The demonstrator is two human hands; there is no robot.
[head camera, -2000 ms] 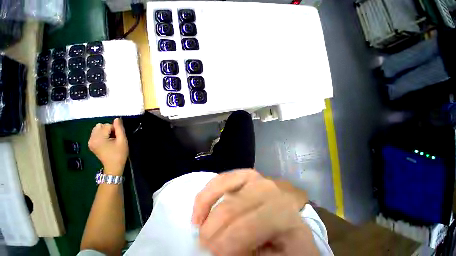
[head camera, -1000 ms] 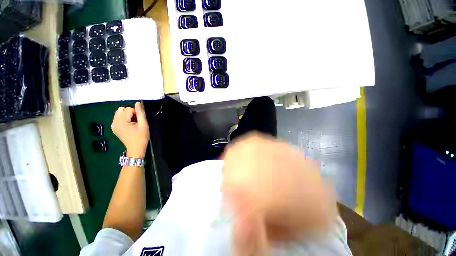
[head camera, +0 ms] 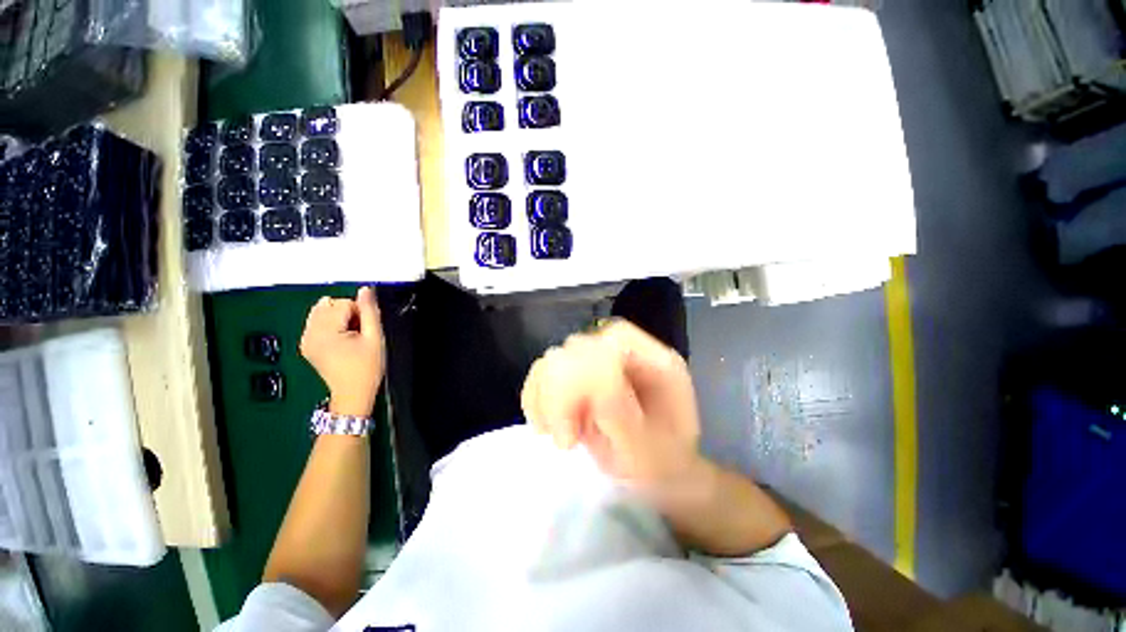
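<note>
A white supply tray holds rows of black plastic housings at its left. A large white compartment tray holds two columns of black housings along its left side. My left hand, with a metal watch, rests curled just below the supply tray; nothing shows in it. My right hand is raised in front of my body, below the compartment tray. It is blurred with its fingers curled; whether it holds anything cannot be told.
Two loose black housings lie on the green mat, left of my left hand. A dark stock tray and a white gridded tray are at the far left. A wooden board edge runs beside the mat. A blue bin stands right.
The view has shifted, so the trays sit farther right than two seconds ago. My right hand has moved up and away from the camera, showing more of its forearm. My left hand stays beside the supply tray.
</note>
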